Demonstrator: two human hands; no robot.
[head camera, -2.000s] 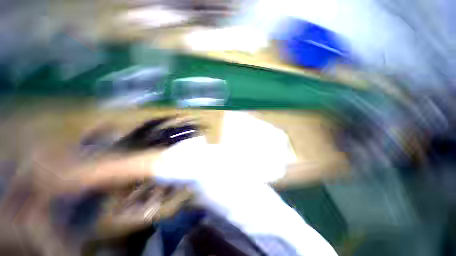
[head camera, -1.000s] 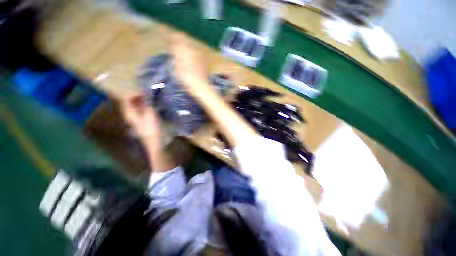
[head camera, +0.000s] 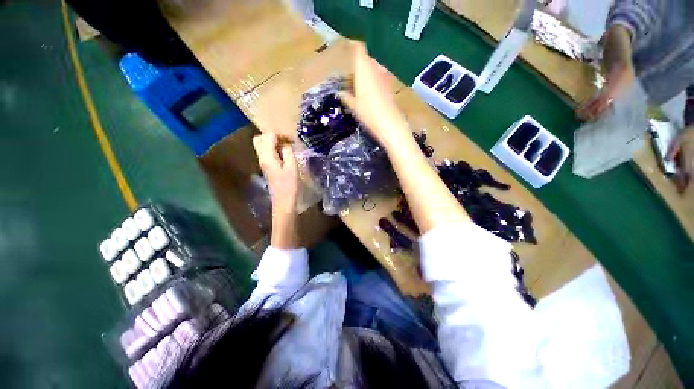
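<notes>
A see-through plastic bag (head camera: 354, 178) lies on the cardboard-covered bench, its mouth open on dark bundled cables (head camera: 323, 121) with silvery plugs. My left hand (head camera: 279, 163) pinches the bag's near left edge. My right hand (head camera: 369, 95) is at the bag's far right side, fingertips at its mouth; its grip is blurred. A tangled heap of black cables (head camera: 487, 201) lies right of the bag, partly behind my right forearm. Two open white boxes, one farther left (head camera: 432, 99) and one nearer right (head camera: 516, 169), stand on the green belt with black devices inside.
White sheets (head camera: 586, 323) lie at the bench's right end. White panels (head camera: 506, 59) stand by the boxes. Across the belt, a person's hands (head camera: 605, 95) are at a pale sheet. A blue stool (head camera: 179, 102) and wrapped tray stacks (head camera: 141, 251) are on the floor at left.
The bag's mouth now shows the cables inside. My left hand has come to the bag's edge from apart. The view has turned and sharpened, and another person's hands have come into view.
</notes>
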